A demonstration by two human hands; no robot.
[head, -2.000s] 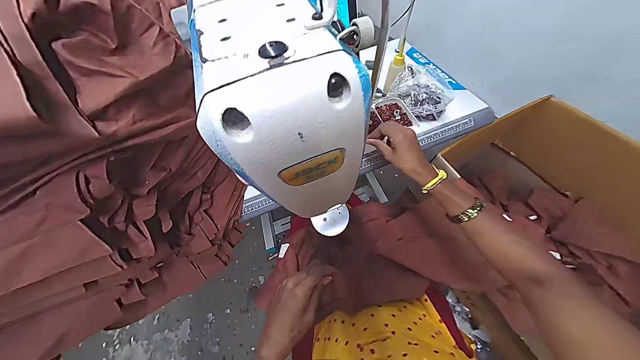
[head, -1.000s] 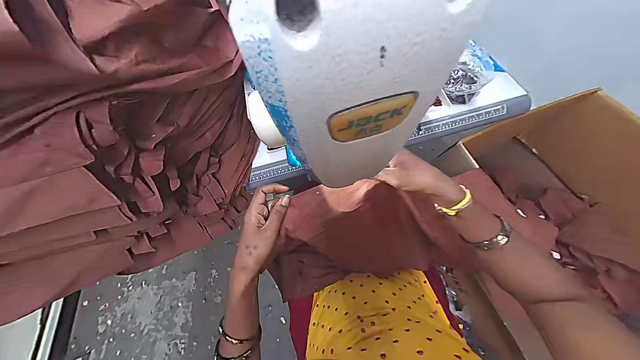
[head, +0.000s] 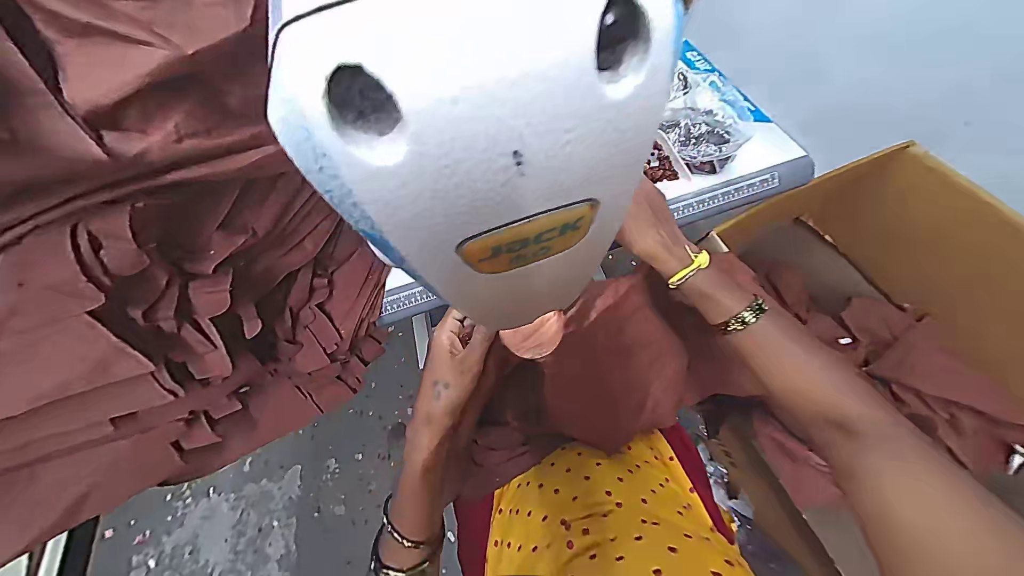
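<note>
The white head of a Jack machine (head: 496, 136) fills the upper middle and hides its working point. Brown fabric (head: 616, 360) hangs below it across the lap. My left hand (head: 456, 360) is at the machine's lower left edge, thumb and fingertips pinched together on the fabric's edge. My right hand (head: 648, 224) is at the machine's right side, beside the table's ruler edge; its fingertips are hidden behind the head, so whether it holds anything does not show.
A large stack of cut brown fabric (head: 200, 304) hangs at the left. On the table's right part are a tray of small dark red pieces (head: 662, 164) and a clear plastic bag (head: 704, 136). An open cardboard box (head: 904, 232) with brown fabric pieces stands at the right.
My right hand has moved from the fabric beneath the machine head back toward the small tray. My left hand stays by the lower left of the head. The view has shifted.
</note>
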